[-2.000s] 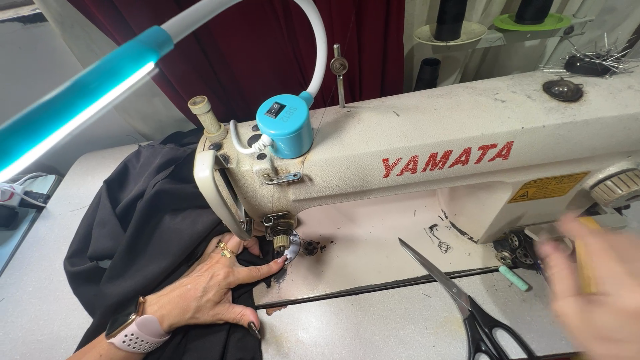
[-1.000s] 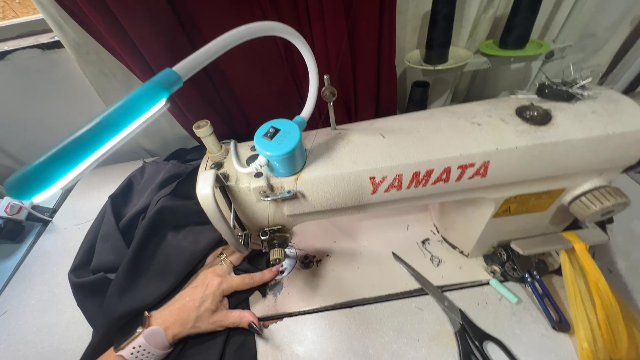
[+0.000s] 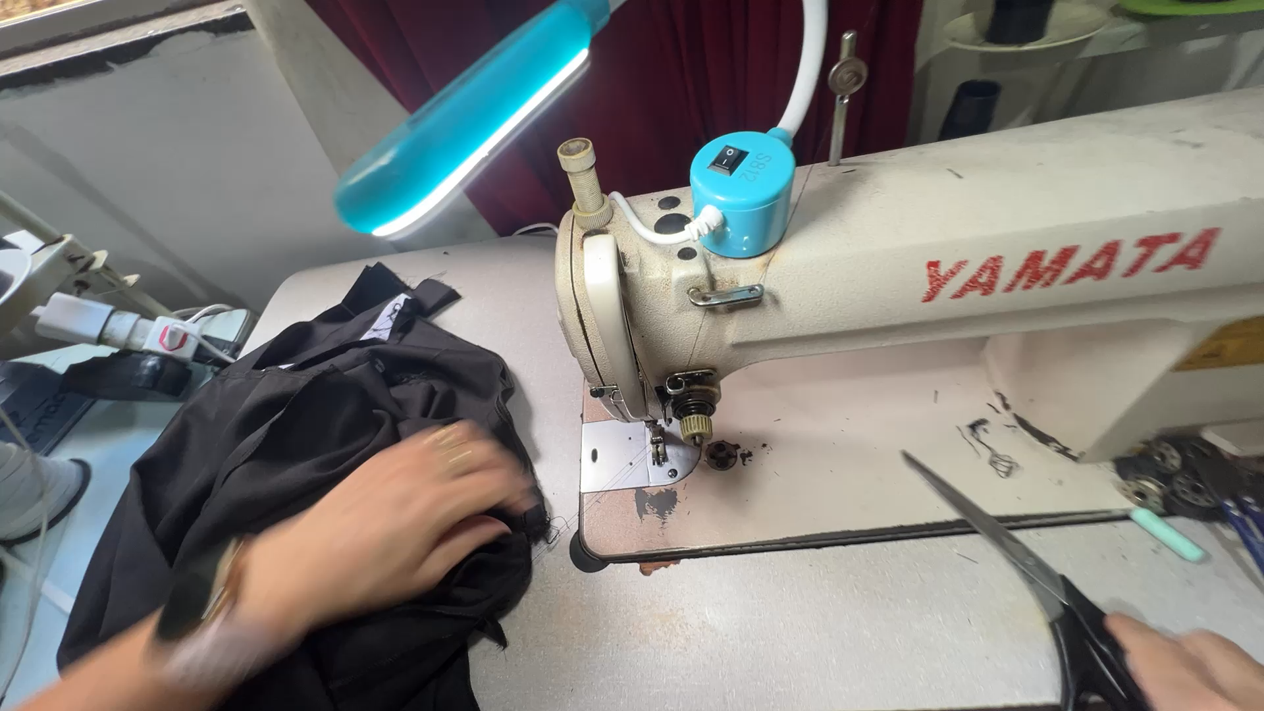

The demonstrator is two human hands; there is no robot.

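Observation:
My left hand [image 3: 395, 523], blurred, lies over a heap of black fabric [image 3: 326, 425] left of the sewing machine's needle plate [image 3: 617, 459]; its fingers are bent at the fabric's right edge, but a firm grip cannot be made out. Loose threads run from that edge to the presser foot [image 3: 657, 444]. At the lower right, my right hand [image 3: 1190, 667] is at the black handles of the scissors [image 3: 1047, 583], partly cut off by the frame. The blades point up and left over the front edge of the machine bed. A white label shows near the fabric's top.
The Yamata sewing machine [image 3: 839, 267] takes up the right side. A blue clip lamp [image 3: 474, 118] hangs over its head. Green chalk [image 3: 1168, 535], bobbins and blue-handled snips [image 3: 1244, 528] lie at the right. White plugs [image 3: 118, 326] and a thread cone [image 3: 39, 489] are at the left.
The black fabric and my left hand have moved left, away from the presser foot. My right hand, out of view one second ago, is now at the scissors' handles.

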